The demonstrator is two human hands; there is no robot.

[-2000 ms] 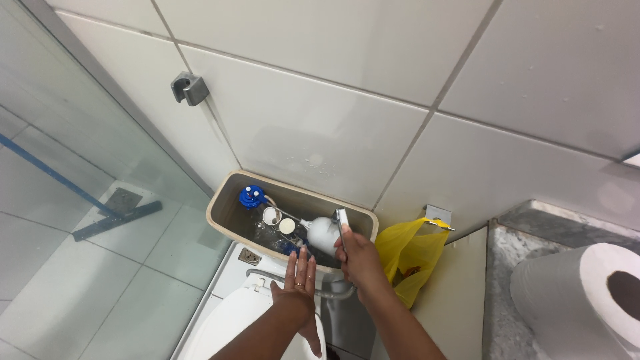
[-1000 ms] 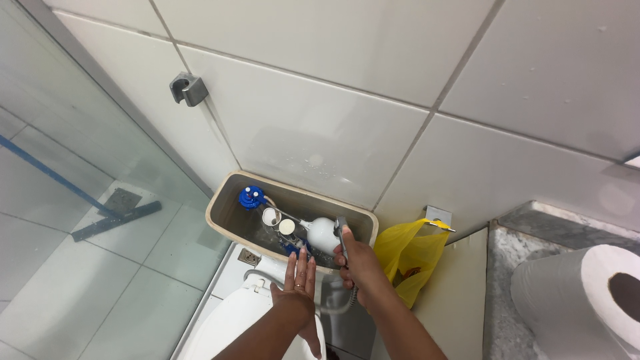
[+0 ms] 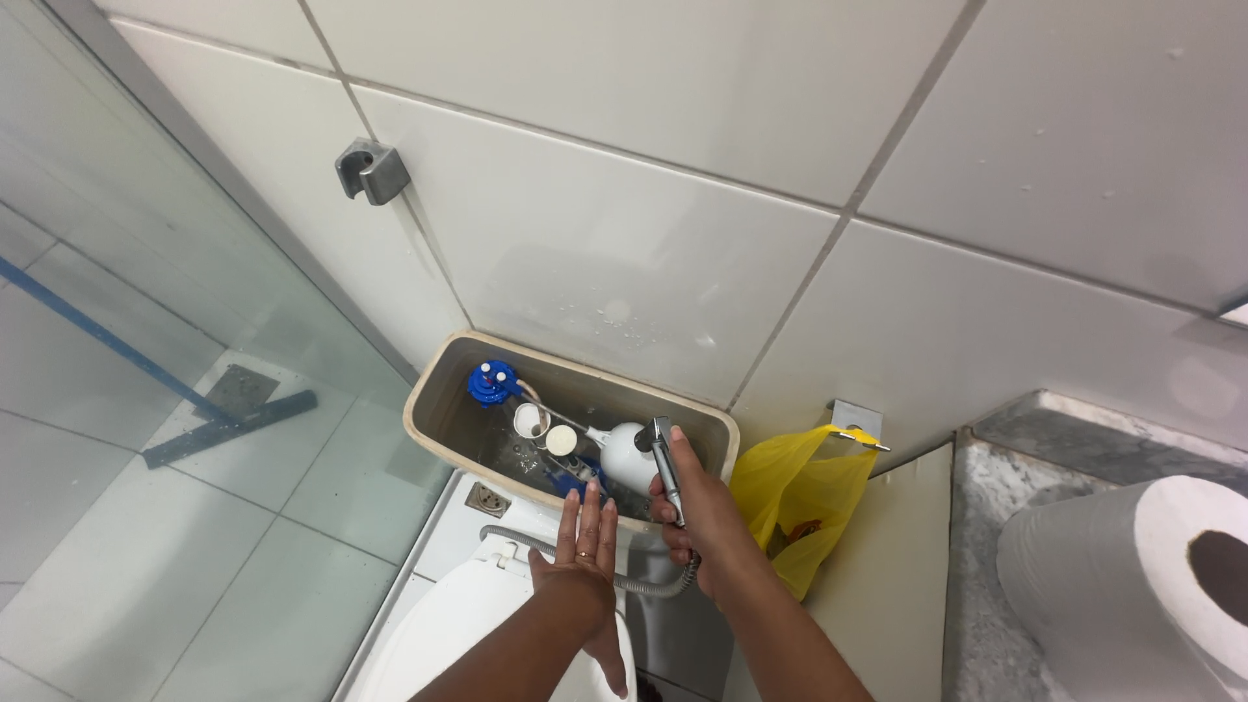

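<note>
My right hand [image 3: 697,512] grips a chrome handheld bidet sprayer [image 3: 666,470], its head over the right part of the lidless toilet tank [image 3: 585,363]. The sprayer's metal hose [image 3: 651,588] loops below the tank and behind my left hand. With fingers spread, my left hand [image 3: 585,575] reaches over the tank's front rim and holds nothing. Inside the tank are a blue-topped fill valve [image 3: 492,382] at the left, a white float ball [image 3: 626,458] beside the sprayer head, two round white caps and a blue part partly hidden by my left fingertips. Water shows around them.
Below the tank is the white toilet lid [image 3: 458,634]. A yellow plastic bag [image 3: 799,497] hangs from a wall holder at the right, near a paper roll [image 3: 1121,575] on a marble counter [image 3: 994,585]. Left are a sprayer bracket [image 3: 372,172], a glass panel [image 3: 292,322] and a squeegee [image 3: 231,427].
The sprayer in my right hand has changed its tilt, and its head shows dark beside the float ball now. My left hand stays about where it was.
</note>
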